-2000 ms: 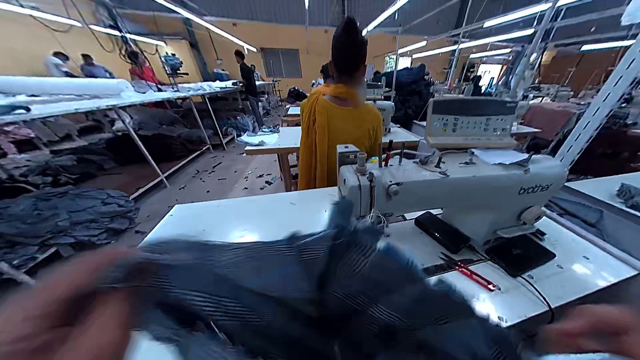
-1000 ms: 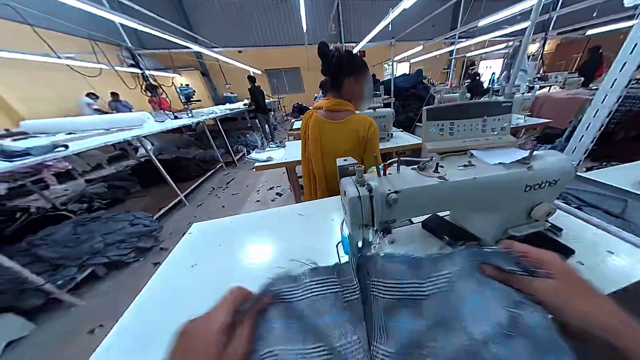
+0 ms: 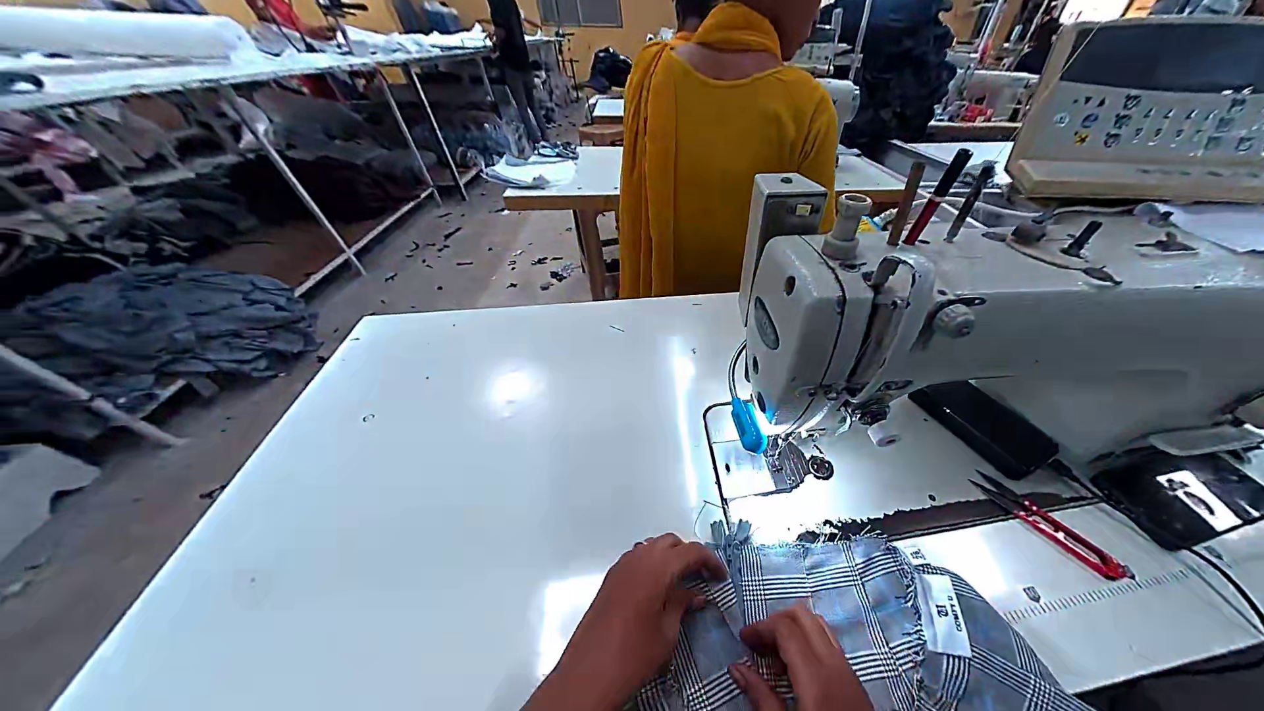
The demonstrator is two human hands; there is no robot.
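Note:
A grey-blue plaid fabric piece (image 3: 869, 612) with frayed edges and a white label (image 3: 943, 614) lies at the table's front edge. My left hand (image 3: 642, 607) grips its upper left part at a seam. Just to the right, my right hand (image 3: 805, 657) pinches the same cloth between thumb and fingers. The white Brother sewing machine (image 3: 1037, 326) stands behind; its presser foot (image 3: 787, 464) is a little beyond the fabric, apart from it. A small blue lamp (image 3: 749, 425) lights the needle area.
Red-handled thread snips (image 3: 1071, 543) lie to the right, near a black phone-like device (image 3: 983, 427) and another black device (image 3: 1180, 494) with a cable. The white tabletop (image 3: 444, 474) extends left. A person in yellow (image 3: 721, 168) is beyond it. Dark fabric piles (image 3: 168, 321) lie at left.
The fabric has moved from beside the needle area toward the table's front edge. My hands, wide apart one second ago, are now close together on it. The view has tilted down.

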